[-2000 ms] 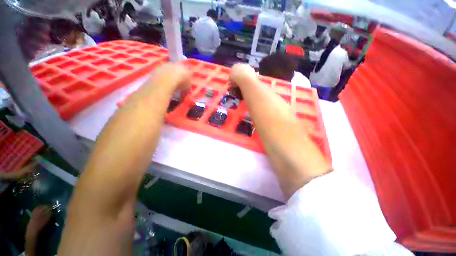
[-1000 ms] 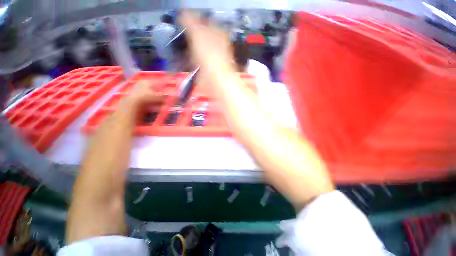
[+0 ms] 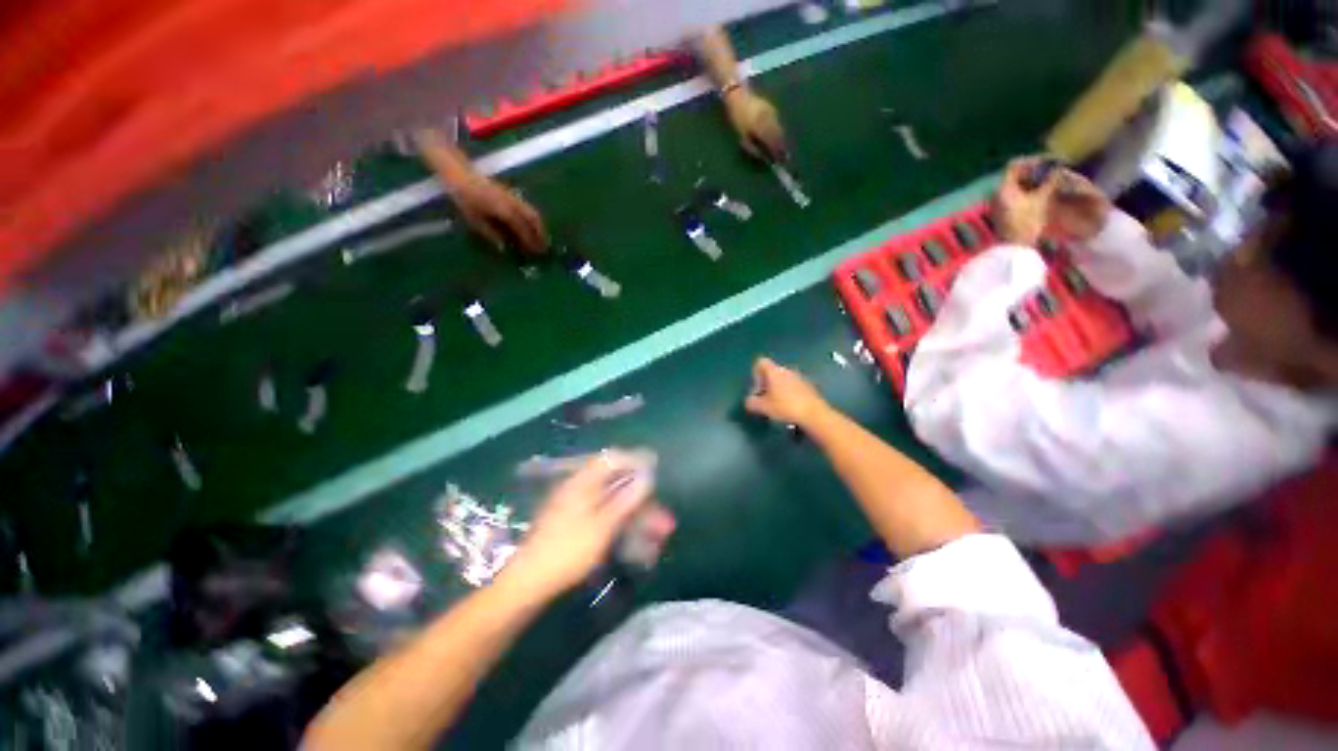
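My left hand (image 3: 584, 514) is blurred over the green bench (image 3: 704, 484). A pale, shiny item shows at its fingertips; whether it is gripped is unclear. My right hand (image 3: 785, 393) is farther right over the bench, fingers curled; a small dark spot shows at the fingertips, but I cannot tell what it is. A pile of shiny silver pieces (image 3: 477, 536) lies left of my left hand. A silver watch band (image 3: 609, 408) lies beyond my left hand, near the pale green edge strip.
The darker green belt (image 3: 587, 330) carries scattered watches (image 3: 594, 276). Another person's hands (image 3: 506, 217) reach onto it from the far side. At right, a person in a white coat (image 3: 1057, 440) works over an orange-red compartment tray (image 3: 895, 279). A dark item (image 3: 228, 580) sits lower left.
The view has swung down from the shelf trays to the bench and belt. Both my hands have left the orange-red tray and are now low over the bench.
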